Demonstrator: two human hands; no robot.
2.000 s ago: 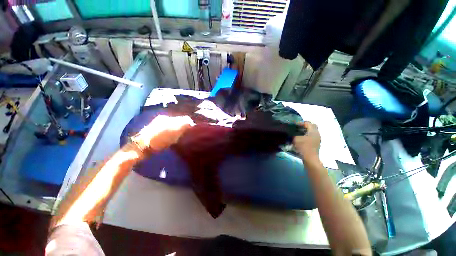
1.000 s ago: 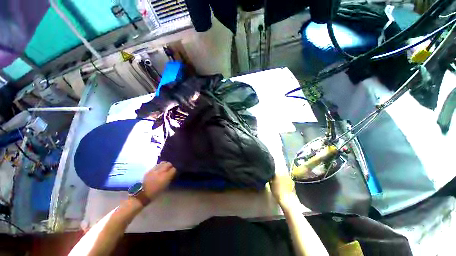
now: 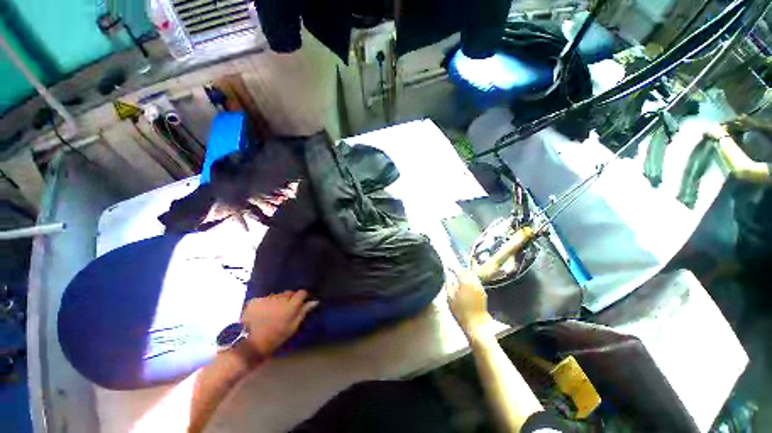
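A dark, thin garment [image 3: 339, 228] lies over the right part of the dark blue padded form [image 3: 110, 304], bunched towards the back. My left hand [image 3: 278, 320], with a watch on the wrist, rests at the garment's near left edge; its fingers are on or just at the cloth. My right hand [image 3: 465, 296] is at the right end of the form, beside the garment's edge and close to the iron; whether it touches the cloth is unclear. The steam iron [image 3: 508, 254] with a tan handle sits on the dark grey rest mat [image 3: 550, 287].
A blue block [image 3: 225, 139] stands behind the form. Hoses and cords [image 3: 592, 173] run from the iron to the upper right. Dark garments hang overhead [image 3: 440, 25]. Another person's arm [image 3: 745, 161] shows at far right. A blue strip [image 3: 571, 260] edges the mat.
The garment, held up between both hands earlier, now lies draped on the form. The view has turned right. My left hand has opened out along the cloth's near edge.
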